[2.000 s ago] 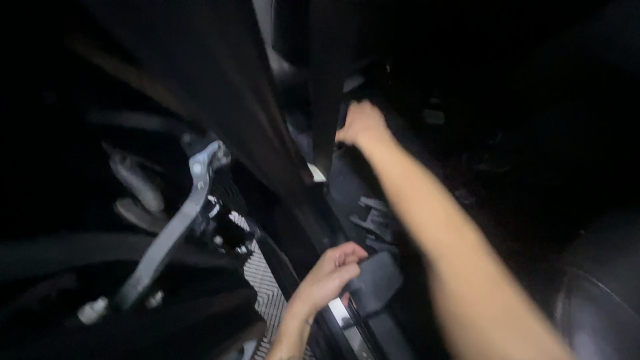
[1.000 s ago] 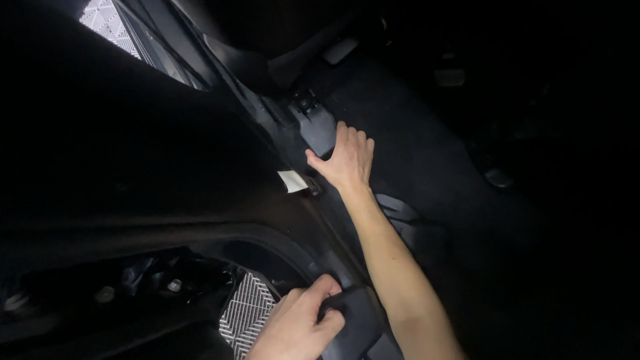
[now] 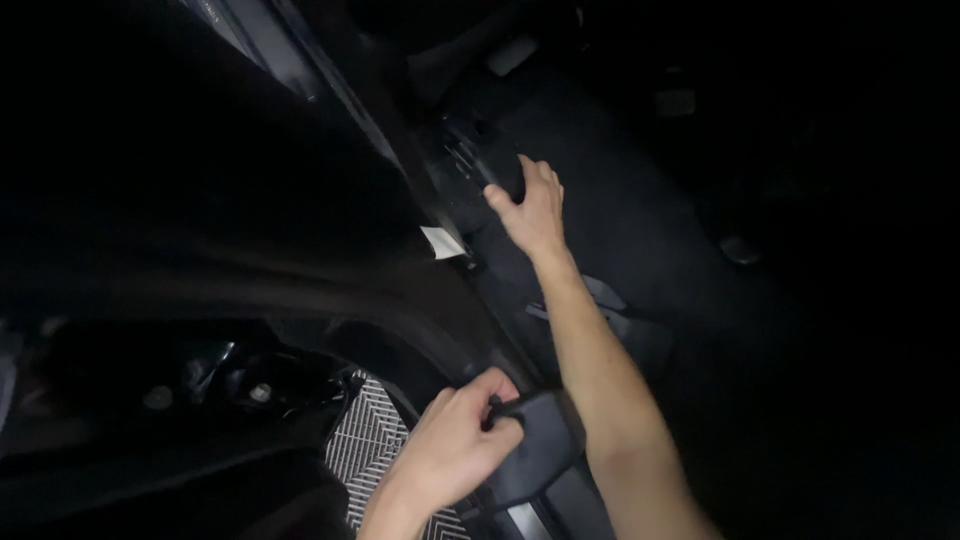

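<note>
At the lower middle, my left hand [image 3: 450, 446] has its thumb and forefinger curled at the edge of a dark grey plastic trim piece [image 3: 541, 442] beside a car's door sill. My right hand [image 3: 536, 206] reaches farther up along the sill, fingers and thumb apart. Its thumb is at the end of a narrow dark part with slots or ribs [image 3: 466, 157]; darkness hides whether the hand grips it. A small pale tag [image 3: 442, 243] sticks out from the sill edge, left of and below my right hand.
Dark carpet [image 3: 615, 172] covers the footwell on the right. A black door seal or body edge [image 3: 390, 300] curves along the left. Patterned light-and-dark flooring [image 3: 367, 435] shows at the lower left. A grey plastic part [image 3: 634, 330] lies behind my right forearm.
The smooth grey piece beside my right hand one second ago now shows a narrow, slotted side. My left hand stays at the lower trim piece. The view has swung since the earliest frame.
</note>
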